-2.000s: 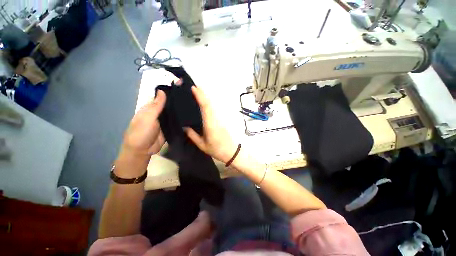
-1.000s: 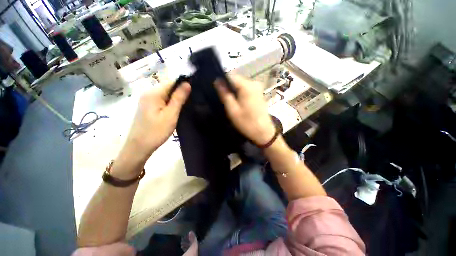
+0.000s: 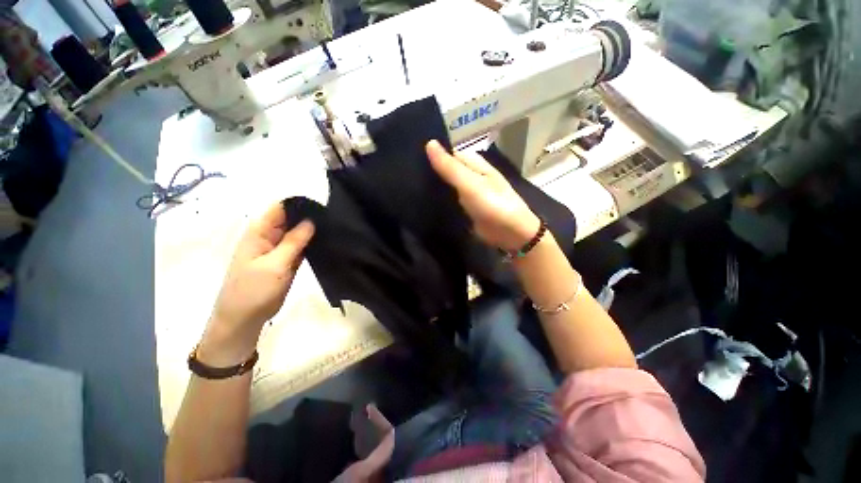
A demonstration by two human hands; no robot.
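My left hand pinches the left edge of a black garment panel between thumb and fingers. My right hand grips the panel's upper right part. The cloth is raised and spread in front of the cream sewing machine, covering its needle and presser foot, and hangs down toward my lap. A flat black stack of cut pieces shows partly to the right of my right hand, under the machine arm.
A second machine with black thread cones stands at the back left. A tangled cord lies on the table's left side. White sheets are at the right. Dark cloth with white strips is heaped right of my lap.
My hands have moved apart and the cloth between them is spread wider. The view has swung right since the first frame, and the cloth has moved in front of the needle area.
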